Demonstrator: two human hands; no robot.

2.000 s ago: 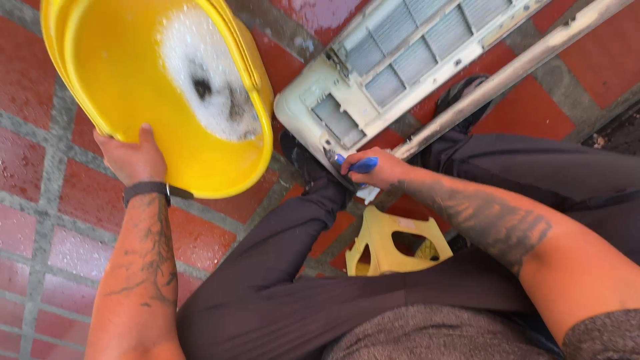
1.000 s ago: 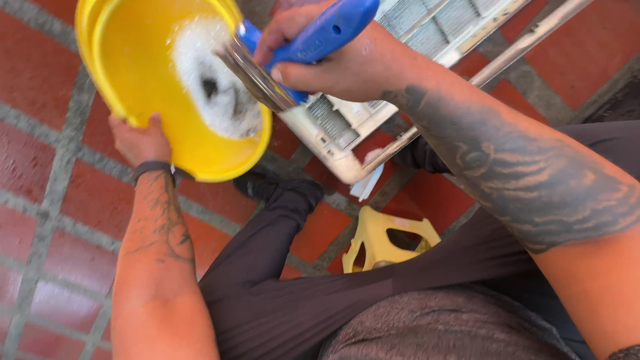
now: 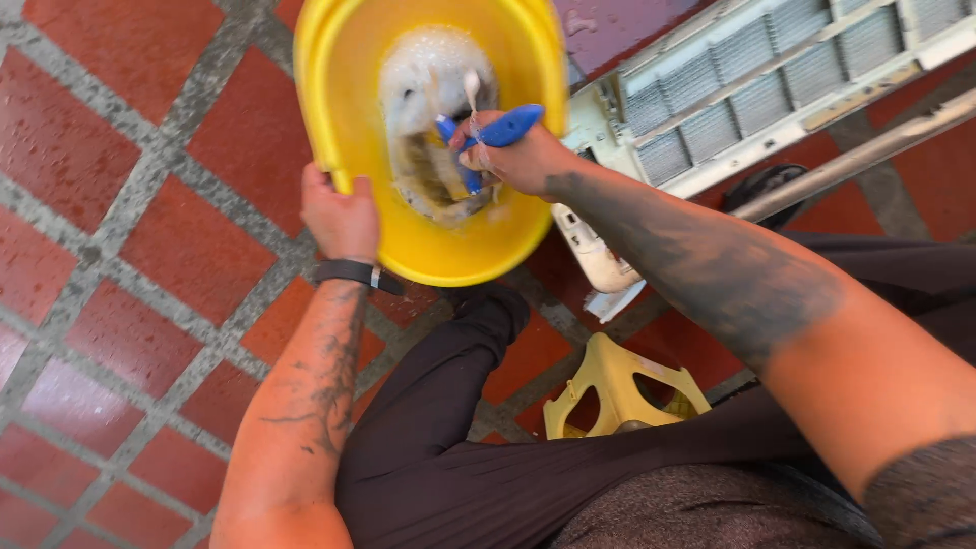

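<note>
A yellow plastic bucket (image 3: 473,263) is tilted toward me, with white suds (image 3: 435,61) over brownish water inside. My left hand (image 3: 341,213) grips its rim at the lower left, thumb over the edge. My right hand (image 3: 518,152) is inside the mouth of the bucket, shut on a blue-handled paintbrush (image 3: 512,126); suds cling to the fingers. The bristles are hard to make out in the suds. To the right of the bucket lies the off-white plastic housing of an air conditioner (image 3: 602,130) with grey mesh filter panels (image 3: 732,84).
Under my legs stands a pale yellow plastic stool (image 3: 610,381). A worn pole or rail (image 3: 862,156) runs diagonally at the right, above a dark shoe (image 3: 762,194). Wet red floor tiles (image 3: 198,248) with grey joints lie around the bucket. My other foot is just below the bucket.
My right hand has gone from the housing's corner, past the bucket's edge, into the bucket with the brush. My left hand has stayed on the rim.
</note>
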